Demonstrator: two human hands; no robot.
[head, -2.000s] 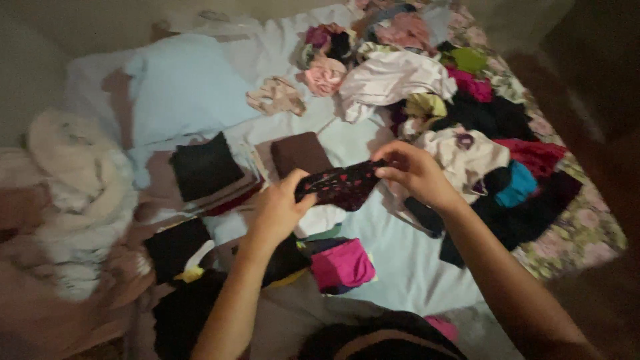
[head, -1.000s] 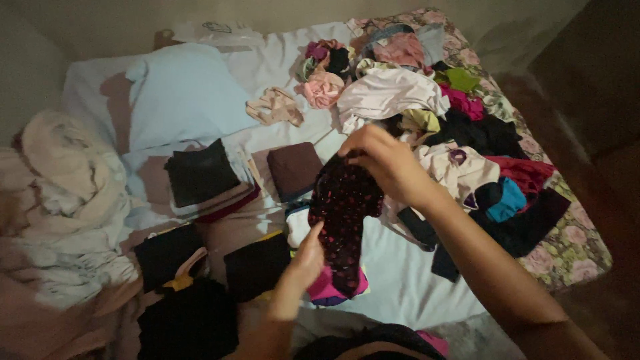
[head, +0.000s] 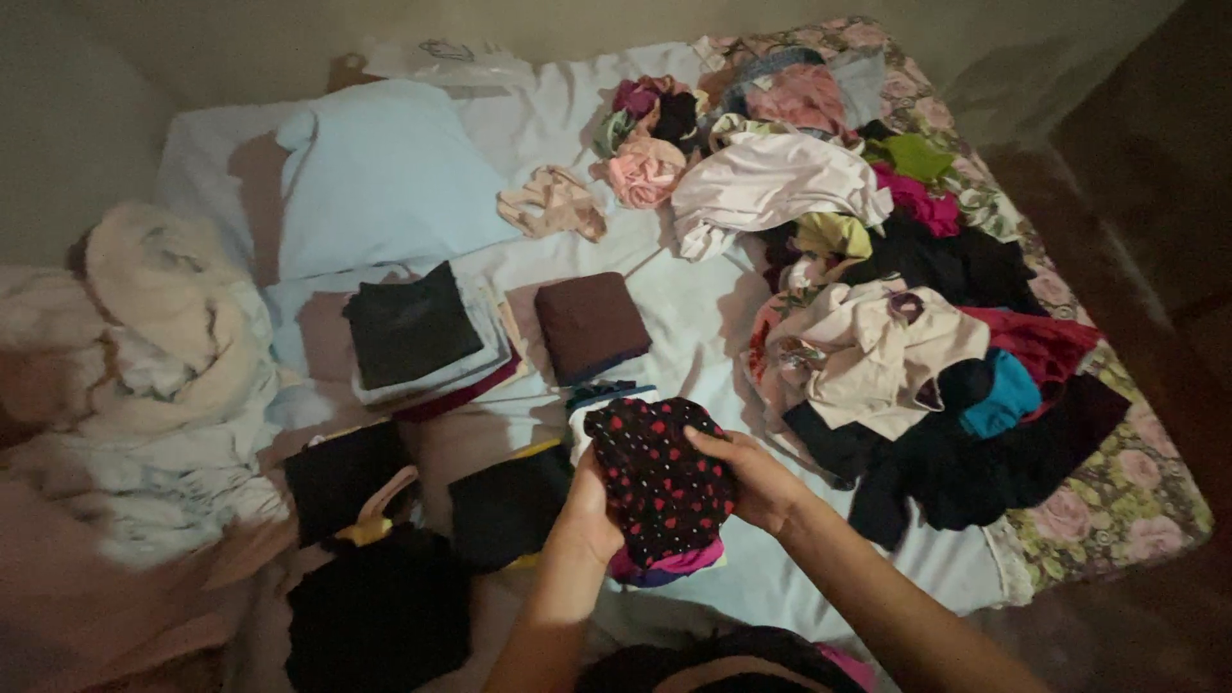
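Note:
A black cloth garment with red and white spots (head: 662,481) is spread flat between my two hands. My left hand (head: 589,505) grips its left edge, and my right hand (head: 751,474) holds its upper right edge with the thumb on top. Under it, a magenta folded cloth (head: 679,560) shows at the lower edge. Just above lies a folded dark brown cloth (head: 592,325). To the left are a folded black cloth (head: 510,502) and a stack topped by a dark folded cloth (head: 414,325).
A light blue pillow (head: 385,183) lies at the back left, a crumpled cream blanket (head: 164,318) along the left side. Loose clothes, among them a white garment (head: 780,188) and a cream garment (head: 885,356), are heaped at the right. Beneath them is a floral mattress (head: 1145,481).
The spotted garment was held bunched between both hands, then hung down from my right hand. Now it is a compact, flat shape held at both sides, with my right hand lower than a second ago.

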